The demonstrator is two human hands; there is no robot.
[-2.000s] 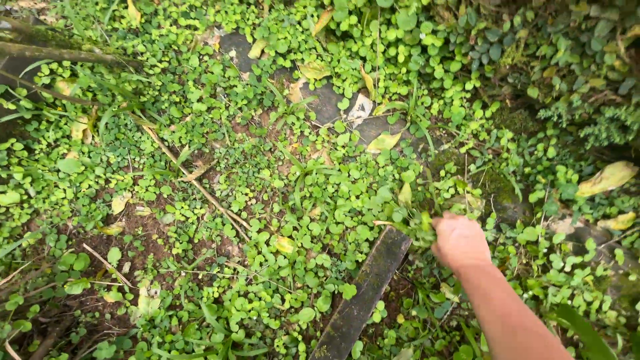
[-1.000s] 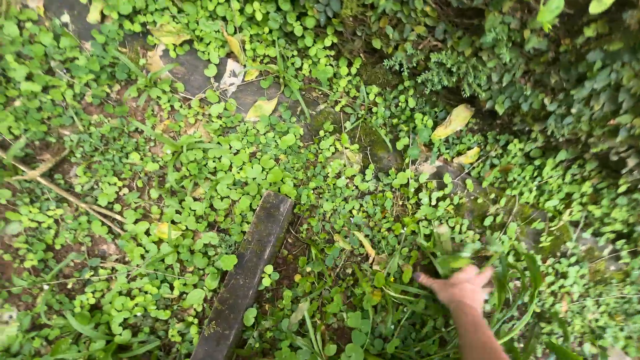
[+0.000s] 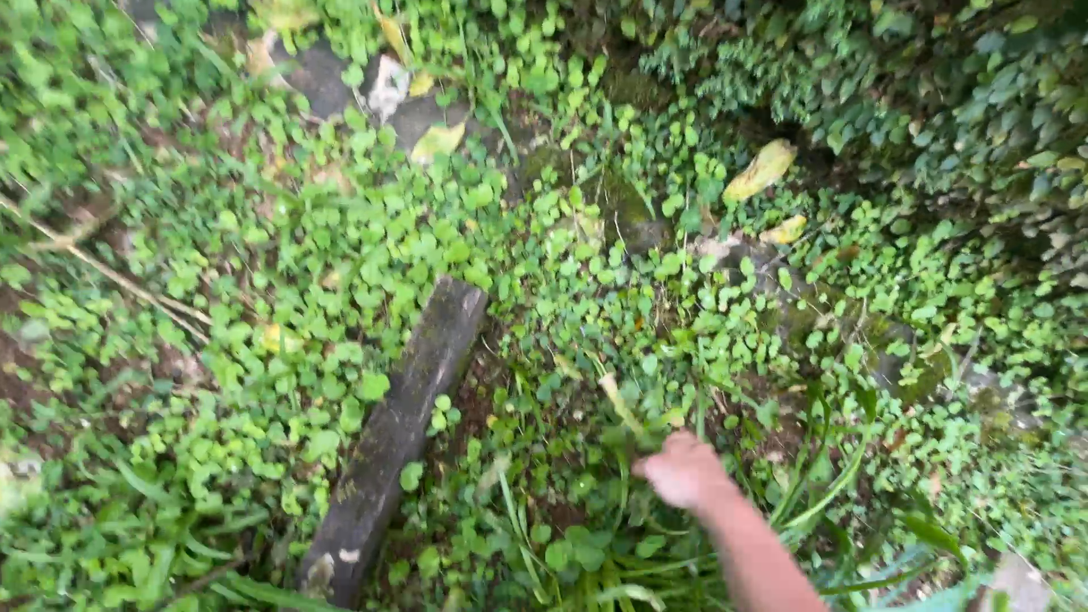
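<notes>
My right hand (image 3: 680, 472) reaches in from the bottom right, low over the leafy ground cover, its fingers curled and blurred. A pale stalk with green leaf (image 3: 622, 404) extends up and left from the fingers and seems to be pinched in them. Long grass blades (image 3: 820, 484) grow to the right of the wrist. To the left of the hand, a dark, weathered wooden board (image 3: 395, 450) lies slanted on the ground, apart from the hand. My left hand is out of view.
Partly covered stones (image 3: 319, 76) run from the upper left toward the right. A dense leafy hedge (image 3: 943, 110) fills the upper right. A forked dry twig (image 3: 110, 272) lies at the left. Yellowed leaves (image 3: 761, 170) rest near the hedge.
The right hand's fingers, spread a second ago, are now curled. A pale stalk shows at them. The hand is nearer the board than it was then.
</notes>
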